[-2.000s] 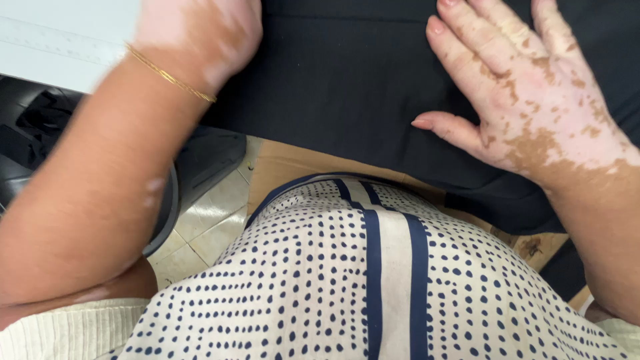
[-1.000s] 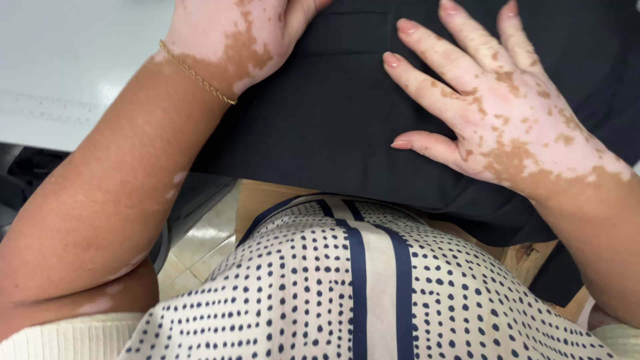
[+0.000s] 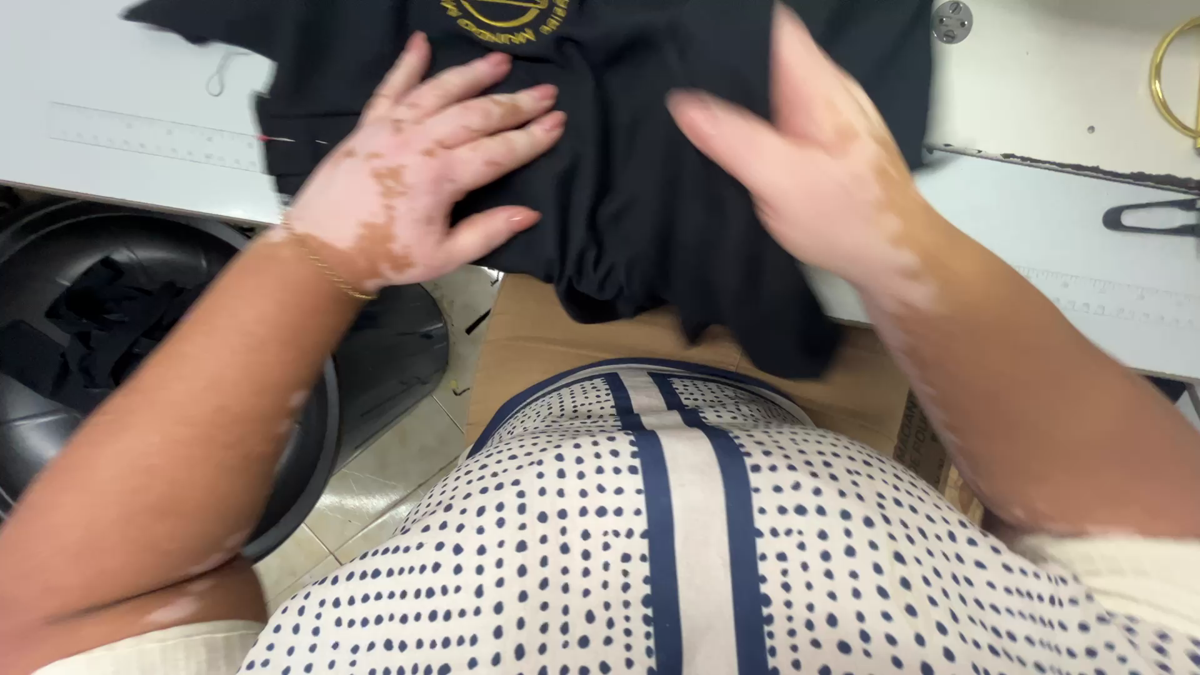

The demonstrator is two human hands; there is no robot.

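Observation:
A black fabric garment [image 3: 619, 169] lies bunched across the white table and hangs over its near edge. Gold embroidery with lettering [image 3: 506, 19] shows at its top. My left hand [image 3: 422, 169] rests palm down on the cloth, fingers apart, left of the central folds. Blurred, my right hand [image 3: 806, 150] is over the right part of the garment, thumb pointing left; whether it grips cloth cannot be told. A red-headed pin [image 3: 265, 139] sits at the garment's left edge.
Printed ruler markings [image 3: 155, 131] run along the white table [image 3: 56, 56]. Black-handled scissors or snips [image 3: 1153, 217] lie at the right, below a gold ring-shaped item [image 3: 1167, 80]. A black bin [image 3: 319, 450] with dark scraps stands lower left. Cardboard [image 3: 525, 328] is below the table edge.
The black cloth, spread fairly flat before, is now bunched, and its gold embroidery has come into view. My right hand has turned from palm down to thumb-up side. The view shows more of the table.

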